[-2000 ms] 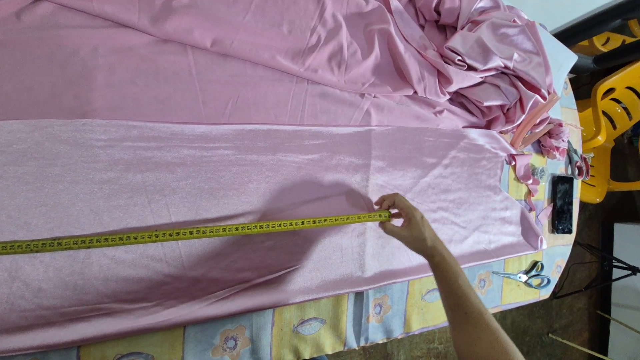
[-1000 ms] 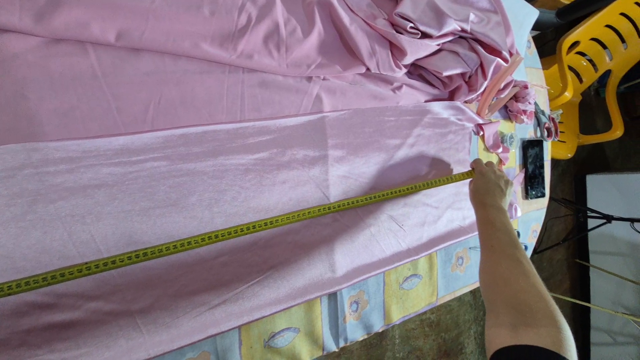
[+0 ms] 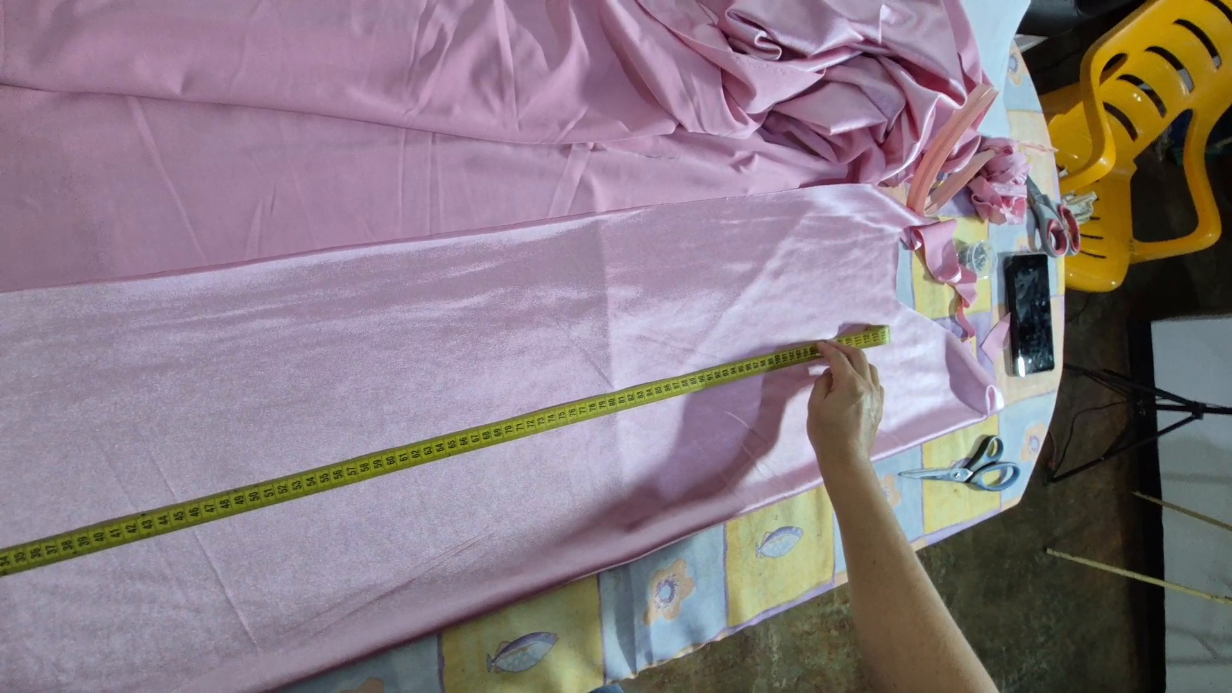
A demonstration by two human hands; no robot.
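Note:
My right hand [image 3: 847, 399] has its thumb and fingertips on a yellow tape measure [image 3: 520, 423], a little short of the tape's right end. The tape runs slantwise from the left edge across a long panel of shiny pink satin fabric [image 3: 433, 318]. Beneath the wrist, the lower edge of the panel lies over a patterned tablecloth [image 3: 780, 544]. My left hand is out of view.
Bunched pink fabric [image 3: 847, 96] lies at the upper right. Near the table's right end are open metal scissors [image 3: 967, 472], a black phone [image 3: 1030, 313], another pair of scissors [image 3: 1051, 223] and pink scraps [image 3: 943, 255]. A yellow plastic chair [image 3: 1116, 144] stands beyond.
My right hand went right along the fabric with the tape, then came back a little to the left. The tape's end now shows beyond my fingers. The scissors, hidden a second ago, are visible again.

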